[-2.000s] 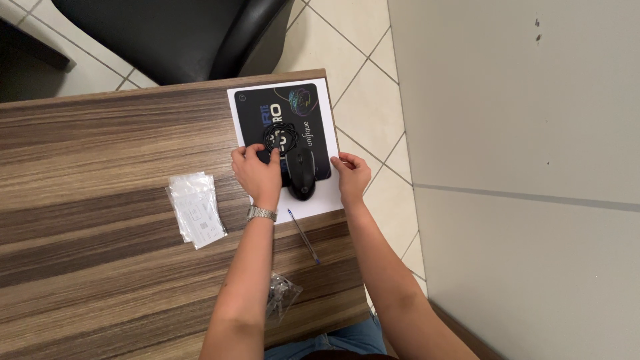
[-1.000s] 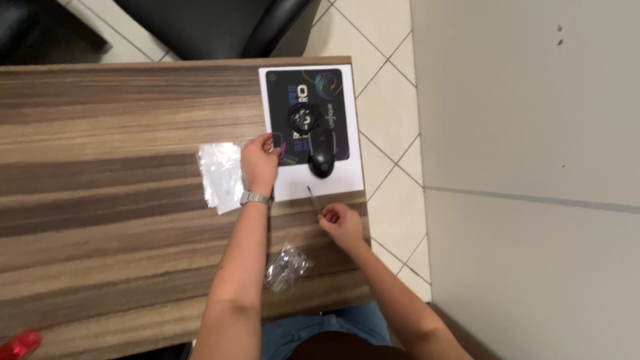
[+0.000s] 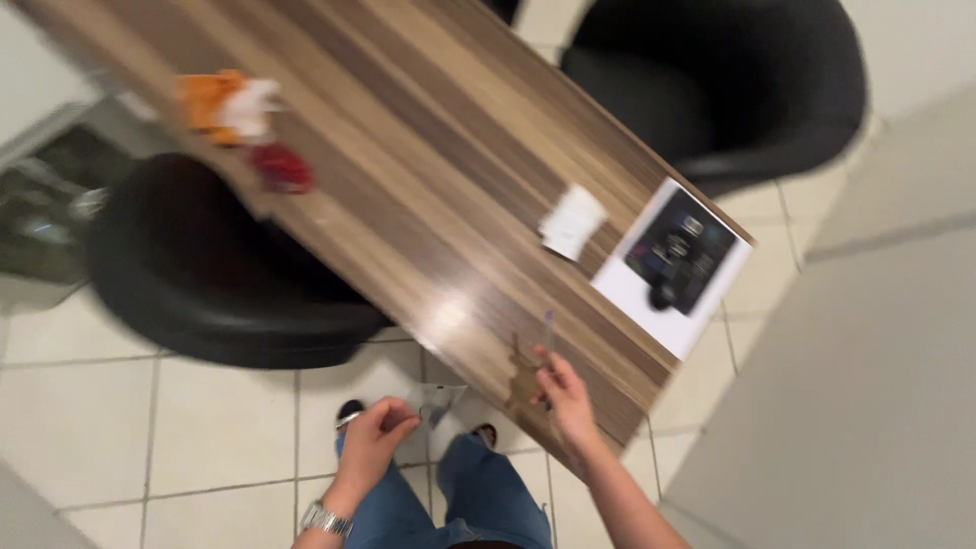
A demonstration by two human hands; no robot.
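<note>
My left hand (image 3: 381, 436), with a metal watch at the wrist, is off the table's near edge and pinches a clear plastic bag (image 3: 441, 400) by its side. My right hand (image 3: 563, 393) holds a pen (image 3: 549, 329) above the table, its tip end pointing up and away. To the right, a black printed mouse pad (image 3: 698, 242) lies on a white sheet (image 3: 627, 305) at the table's end. A black computer mouse (image 3: 662, 291) and its coiled cable rest on the pad. Clear or white packets (image 3: 573, 221) lie left of the sheet. Motion blurs the view.
Black chairs stand at the far side (image 3: 732, 84) and near side (image 3: 244, 282) of the wooden table (image 3: 427, 152). An orange and white item (image 3: 225, 103) and a red item (image 3: 282, 168) lie at the far left. A pale wall (image 3: 862, 396) rises on the right.
The view has swung and turned strongly. My left hand has left the mouse pad and taken up the plastic bag, which lay on the table before. My right hand has lifted the pen from the table.
</note>
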